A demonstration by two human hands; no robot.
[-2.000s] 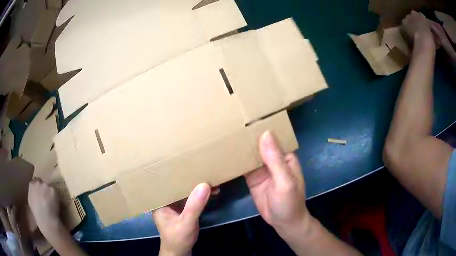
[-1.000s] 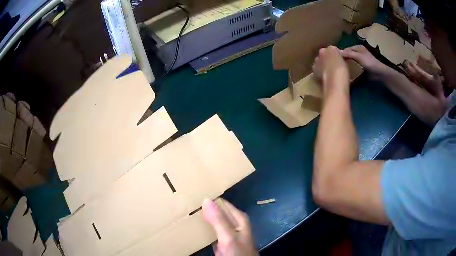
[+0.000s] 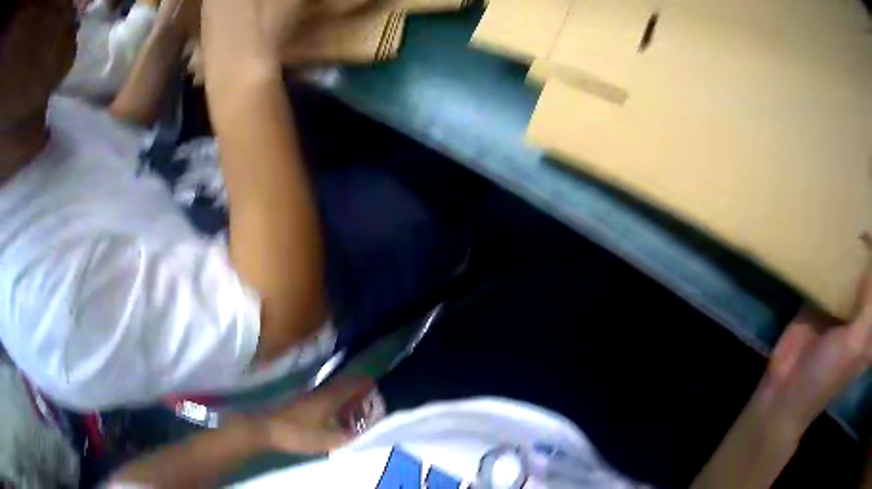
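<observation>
A flat tan box blank (image 3: pixel 727 134) lies over the table at the upper right, with a dark slot near its far left part. My right hand (image 3: pixel 827 349) is at the right edge of the picture, partly cut off, with its fingers at the blank's near edge. My left hand (image 3: pixel 316 420) is low in the picture beside my white shirt, blurred. A small shiny reddish thing (image 3: pixel 363 411) shows at its fingers; I cannot tell what it is or whether it is held.
The table's curved edge (image 3: pixel 574 215) runs diagonally to the lower right. A person in a white shirt (image 3: pixel 124 277) sits at the left, one arm reaching up to stacked tan blanks (image 3: pixel 344 38). Dark space lies below the table edge.
The view has swung down and left. The blank now shows at the upper right, my right hand is at its near edge, and my left hand, out of view one second ago, is low by my body.
</observation>
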